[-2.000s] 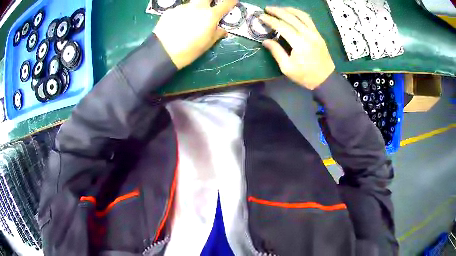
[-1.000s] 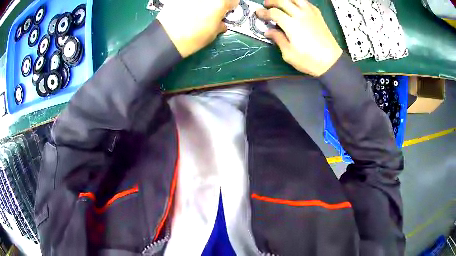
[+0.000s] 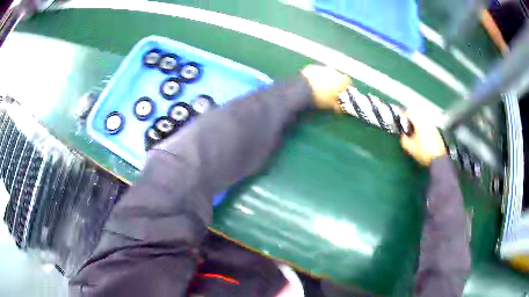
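A loaded plate (image 3: pixel 373 110), a pale strip carrying a row of black discs, spans between my hands above the green bench; it is blurred. My left hand (image 3: pixel 326 85) holds its left end. My right hand (image 3: pixel 424 141) holds its right end, fingers at the last disc. The fingertips are blurred. A blue plastic parts tray (image 3: pixel 124 75) with loose black discs with pale centres, such as this black disc (image 3: pixel 143 108), lies to the left, partly covered by my left sleeve.
Another blue tray (image 3: pixel 377 17) is across the bench. A blurred grey metal post (image 3: pixel 487 93) rises at right, with more dark-and-pale parts (image 3: pixel 467 159) beside it. Clear blister trays (image 3: pixel 35 174) stand at lower left. The bench's front edge (image 3: pixel 261 251) runs below my arms.
The view has swung left and up. The loaded plate, flat on the bench between my hands before, is now held by both ends further out across the bench.
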